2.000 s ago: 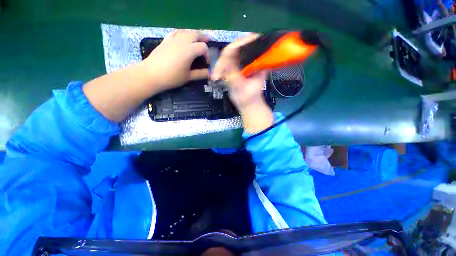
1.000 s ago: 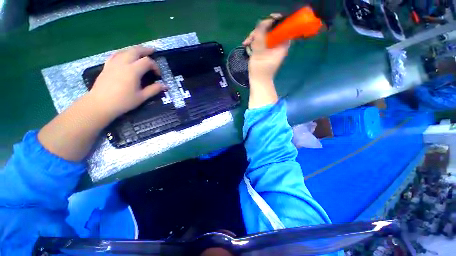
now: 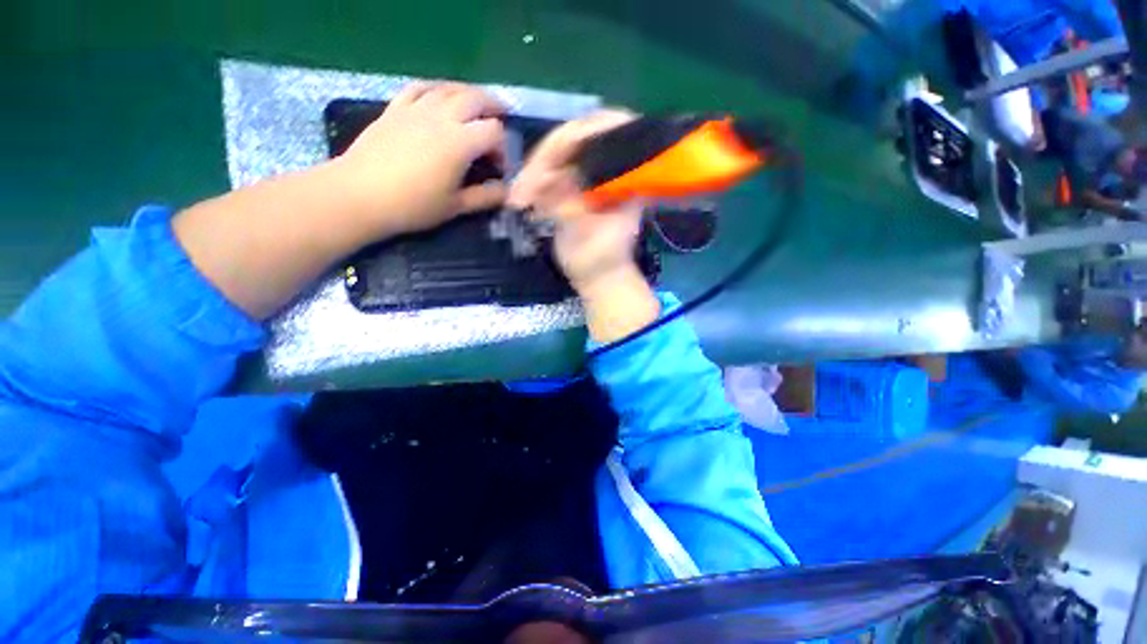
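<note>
The black housing (image 3: pixel 440 279) lies on a silvery sheet (image 3: pixel 271 138) in front of me. My left hand (image 3: pixel 421 157) rests on the left and middle part of the housing, fingertips near its centre; whether they hold a small part is hidden. My right hand (image 3: pixel 585 208), slightly blurred, is shut on the orange and black screwdriver (image 3: pixel 686 164) over the middle of the housing. Its tip is hidden by the fingers. White fittings (image 3: pixel 518 234) show just below the fingertips. The round dish (image 3: pixel 686 229) is right of the housing, partly covered by my right hand and the tool.
The black cord (image 3: pixel 767 245) curves from the screwdriver tail to my right sleeve. Other housings (image 3: pixel 941 154) lie further right on the green bench (image 3: pixel 830 289). A person in blue (image 3: pixel 1075 377) is at the far right. A blue bin (image 3: pixel 874 400) stands beyond the bench's front edge.
My right hand and the screwdriver have moved left from beside the dish to over the housing's middle. My left hand stays on the housing. The camera view has turned.
</note>
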